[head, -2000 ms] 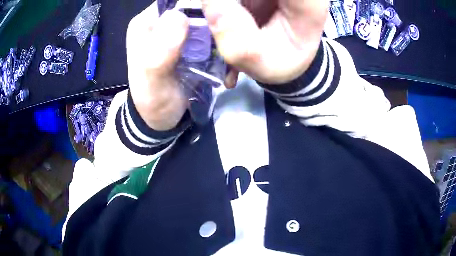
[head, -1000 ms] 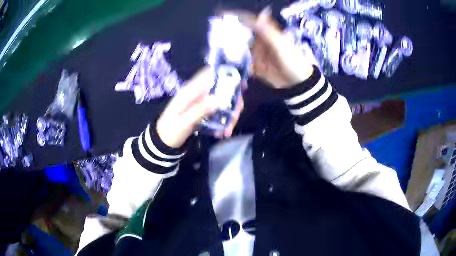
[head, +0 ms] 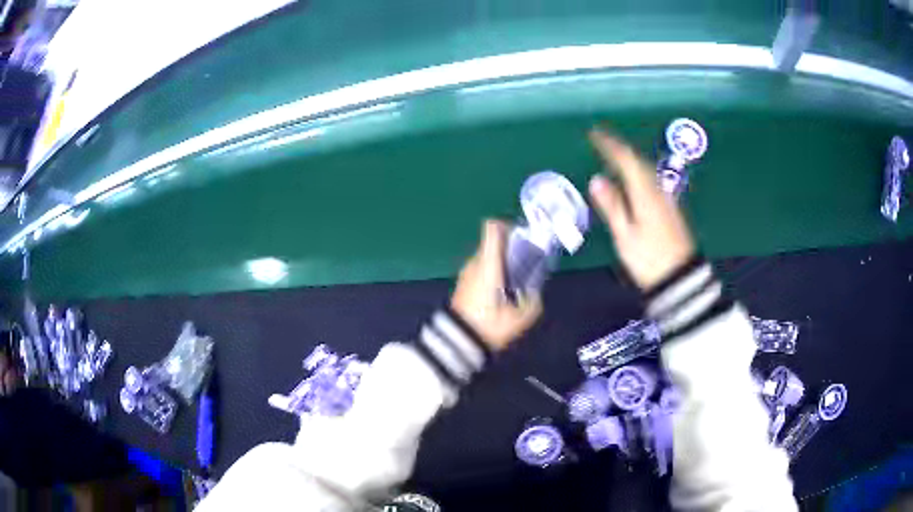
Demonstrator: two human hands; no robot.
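Note:
My left hand (head: 498, 298) holds a pale unit with a round head (head: 554, 205) over the near edge of the green belt, its round head pointing up and away. My right hand (head: 643, 218) is to the right of it, over the belt, fingers spread and apart from the held unit; it is slightly blurred. Another round-headed unit (head: 686, 140) shows on the green belt just beyond my right hand, partly hidden by it. The lower part of the held unit is hidden by my left fingers.
Round-headed units (head: 631, 387) lie grouped on the black tabletop (head: 250, 325) below my right forearm. Pale pieces (head: 330, 382) lie beside my left sleeve. A blue tool (head: 206, 428) and a crumpled clear bag (head: 188, 362) lie left. Another unit (head: 894, 180) is on the belt far right.
The view has shifted forward, showing much more green belt. Both hands have moved out from near my chest toward the belt. My right hand has come away from the unit.

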